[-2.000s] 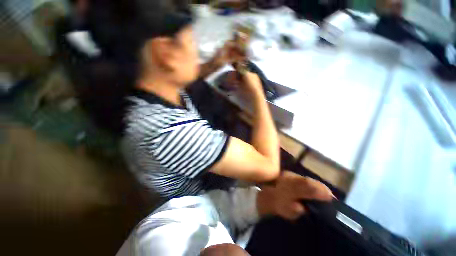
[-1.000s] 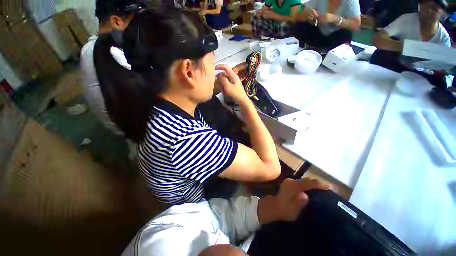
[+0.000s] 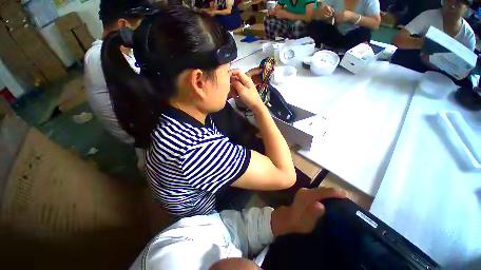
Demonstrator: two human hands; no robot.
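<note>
My left hand (image 3: 300,212), in a white sleeve, comes from the bottom centre and holds the left end of a long black glossy unit (image 3: 369,240), likely a rear-view mirror dash cam. Its thumb and fingers lie at the unit's upper left edge. The unit has a small white label near its long edge and runs out of the picture at the bottom right. My right hand is not seen. A blurred skin-coloured shape at the bottom edge is too cut off to tell.
A person in stripes (image 3: 195,153) sits close at left, hand at face. Beyond are a wire bundle (image 3: 266,79), an open box (image 3: 298,134), white round housings (image 3: 323,63) and a long white-covered table (image 3: 364,116). Others sit opposite; one holds a white box (image 3: 448,55). Brown cardboard stands at left.
The view has steadied from blur. The person opposite has raised and tilted the white box. My left hand stays at the black unit's end.
</note>
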